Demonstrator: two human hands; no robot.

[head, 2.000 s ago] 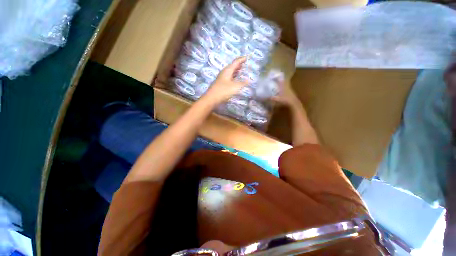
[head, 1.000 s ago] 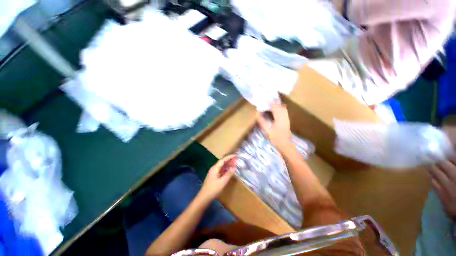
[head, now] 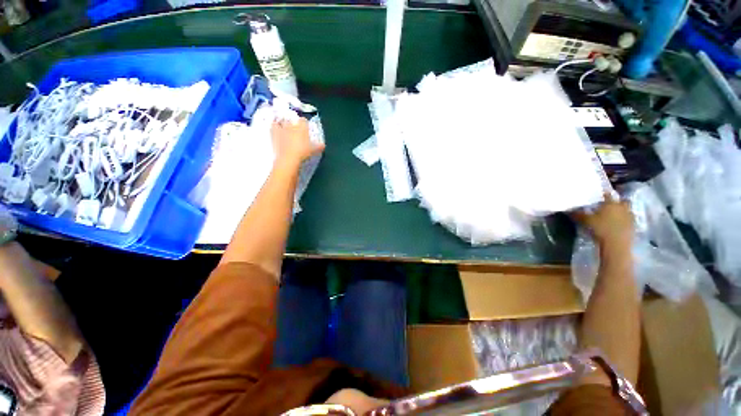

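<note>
My left hand [head: 294,140] is on the bubble bags [head: 244,158] beside the blue bin, near the spray bottle; its fingertips are hidden, so its grip cannot be told. My right hand [head: 605,219] is at the lower right edge of the large bright white stack of bubble bags [head: 496,154]; whether it holds a bag cannot be told. The blue bin [head: 175,213] on the left is full of loose white corded units [head: 89,150]. The open carton [head: 520,294] is below the bench edge at the right, with bagged units [head: 520,345] inside, partly behind my right arm.
A whitish spray bottle [head: 273,57] stands behind the bags. A white post [head: 393,45] rises at the back. A grey-black bench tester [head: 569,36] is at back right. Clear plastic bags [head: 703,183] lie at the right. Another person's arm [head: 36,296] is at lower left.
The view has swung from the carton to the bench. My hands have left the carton and moved apart, the left to the bags by the bin, the right to the stack's edge.
</note>
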